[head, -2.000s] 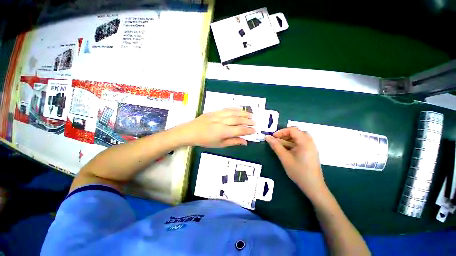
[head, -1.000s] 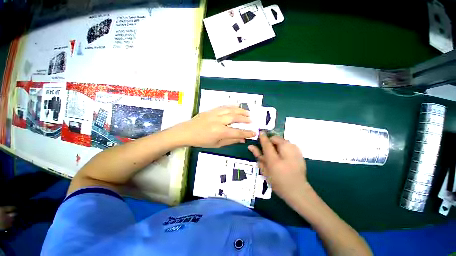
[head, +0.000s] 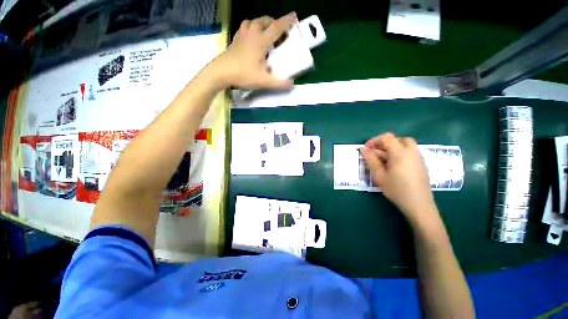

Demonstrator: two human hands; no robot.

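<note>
My left hand is at the top, thumb and fingers spread around the sides of a white hang-tab box, gripping it; the box is slightly blurred, its tab pointing right. My right hand is over the long sticker sheet, thumb and fingertips pinched together at its surface; whether a sticker is between them cannot be seen. One hang-tab box lies flat left of the sheet. Another hang-tab box lies nearer to me, below it.
The large printed sheet with yellow edge is at left. A white rail crosses behind the boxes to a slanted metal post. Another box is on the green belt. Spare label sheets lie at right, beside a partly visible box.
My left hand has moved from the middle box up to the box beyond the rail and grips it. My right hand has moved right, from that middle box to the sticker sheet. Another belt box has shifted left.
</note>
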